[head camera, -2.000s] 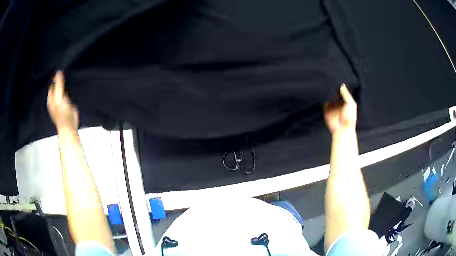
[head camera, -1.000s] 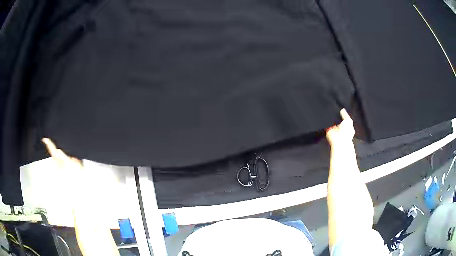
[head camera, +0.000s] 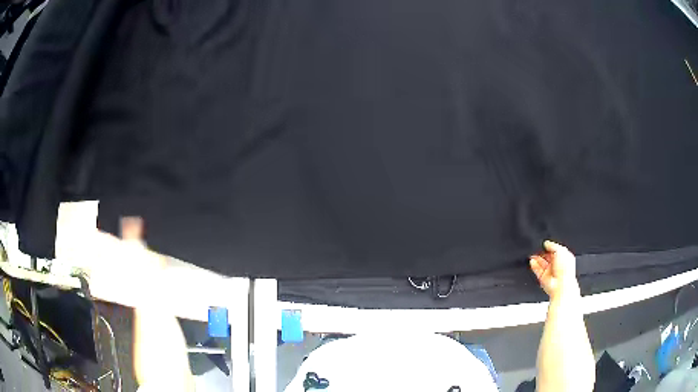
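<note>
A large black fabric ply (head camera: 360, 153) covers most of the table, with folds at the left and soft creases near my right hand. My right hand (head camera: 557, 268) pinches its near edge at the right. My left hand (head camera: 132, 245) is blurred at the near edge on the left, over the white table top; its grip cannot be made out. Below the ply's edge, a strip of lower fabric lay (head camera: 344, 292) shows. The dark looped handles of the shears (head camera: 435, 285) stick out from under the ply.
A white double rail (head camera: 264, 337) with a dark slot crosses the near table edge, with blue blocks (head camera: 291, 325) beside it. The white table edge (head camera: 490, 316) runs across. Cables (head camera: 46, 329) hang at the lower left. Scraps (head camera: 639, 373) lie on the floor at the right.
The ply's near edge has come down towards me and now covers part of the shears and lower lay. My right hand moved nearer with it. The step in the cloth at the right no longer shows.
</note>
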